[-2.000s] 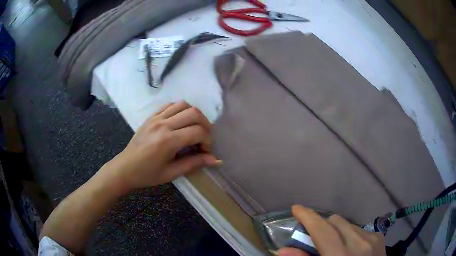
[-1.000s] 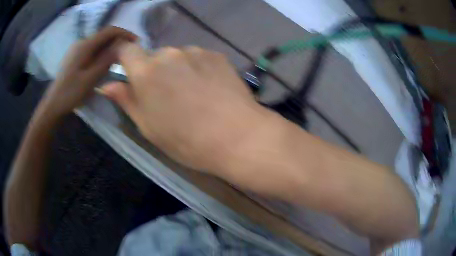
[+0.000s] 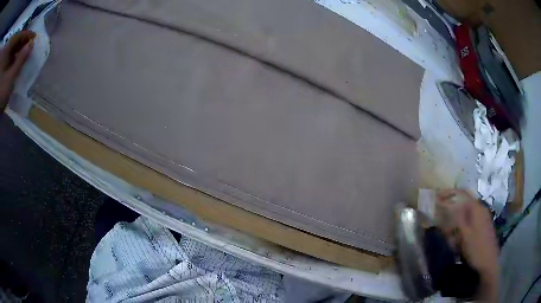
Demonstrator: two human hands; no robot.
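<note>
A large grey-brown garment panel (image 3: 237,118) lies flat across the board, with a long dark fold line running across it. A tan guide strip (image 3: 196,204) lies along the panel's near edge, beside the narrow turned hem (image 3: 160,163). My right hand (image 3: 471,228) is at the lower right, blurred, closed around the dark handle of the steam iron (image 3: 415,251). The iron's silver body is at the right end of the strip and panel. My left hand (image 3: 15,62) is at the far left, cut off by the picture's edge, near the panel's left end; its grip is unclear.
The white board's curved near edge (image 3: 237,248) runs close to the wearer's striped clothing (image 3: 172,266). At the right are crumpled white scraps (image 3: 495,160), a flat grey pointed plate (image 3: 457,103) and a red item (image 3: 471,59). Dark floor (image 3: 47,189) shows at lower left.
The view has shifted right along the board. My right hand and the iron have moved from near my left hand to the strip's right end. My hands are now far apart.
</note>
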